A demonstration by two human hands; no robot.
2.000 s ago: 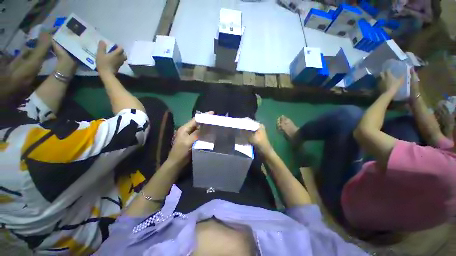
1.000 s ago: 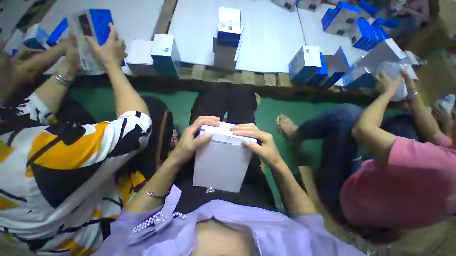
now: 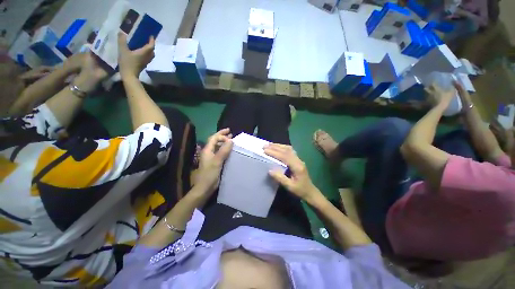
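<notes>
A white-grey carton rests upright on my lap, its plain side towards me. Its white top flap lies over the opening and slants slightly. My left hand holds the carton's left upper edge, with the fingers at the top corner. My right hand is at the right upper corner, with fingers on the top and the thumb at the near side. The carton's far side and contents are hidden.
A low pallet with white sheets stands ahead, bearing blue-and-white boxes. A person at left holds a box. A person in a pink top at right holds a clear-looking item. Green floor shows between us.
The carton's top flap was standing open and is now folded down over the opening. The carton has turned slightly. The person at left has turned their box.
</notes>
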